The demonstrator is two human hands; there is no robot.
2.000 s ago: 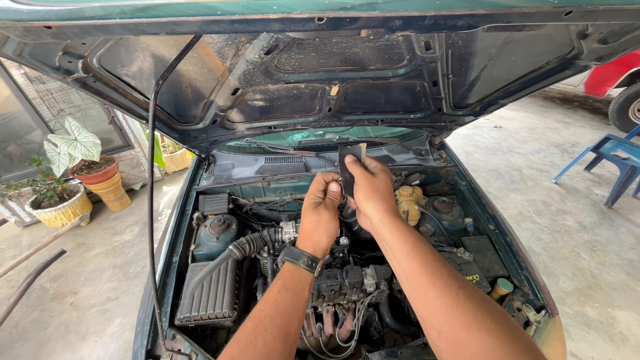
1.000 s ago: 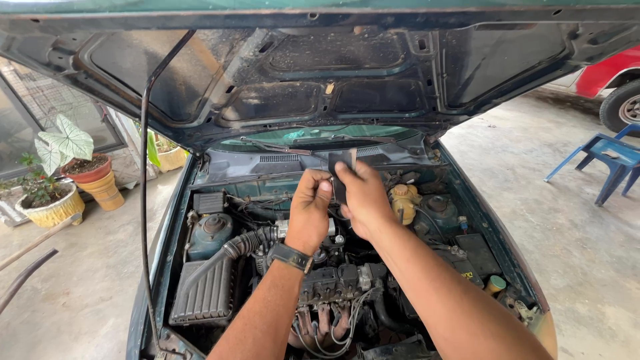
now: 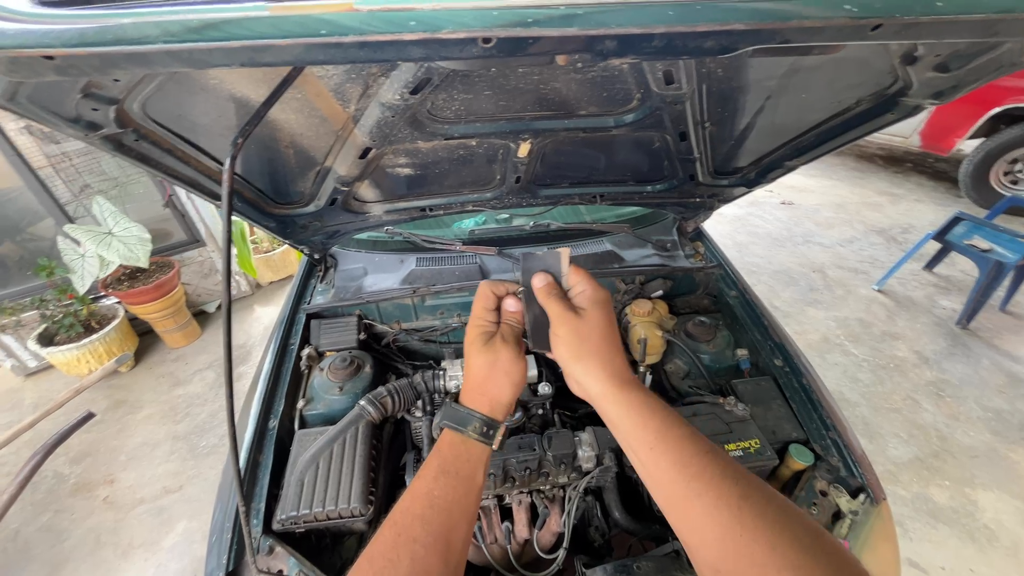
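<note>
Both of my hands are raised over the engine bay of a green car. My right hand (image 3: pixel 582 332) grips a folded dark sheet (image 3: pixel 538 320), which looks like sandpaper, with its thumb flat on the front and a brownish edge showing at the top. Against the sheet's left edge, my left hand (image 3: pixel 498 336) pinches a small part between thumb and fingertips; the part is mostly hidden, so I cannot tell what it is. A dark watch or band is on the left wrist. Below the hands lies the engine (image 3: pixel 532 464) with its spark plug leads.
A thin rod (image 3: pixel 228 320) props the raised hood (image 3: pixel 528 96) at the left. Around the engine are the air filter housing (image 3: pixel 330 480), a yellowed coolant tank (image 3: pixel 646 328) and the battery (image 3: pixel 724 432). Potted plants (image 3: pixel 84 340) stand left, a blue plastic stool (image 3: pixel 972 240) right.
Both hands stay together over the engine bay, with the dark sheet still in the right one. The sheet appears more upright than two seconds ago.
</note>
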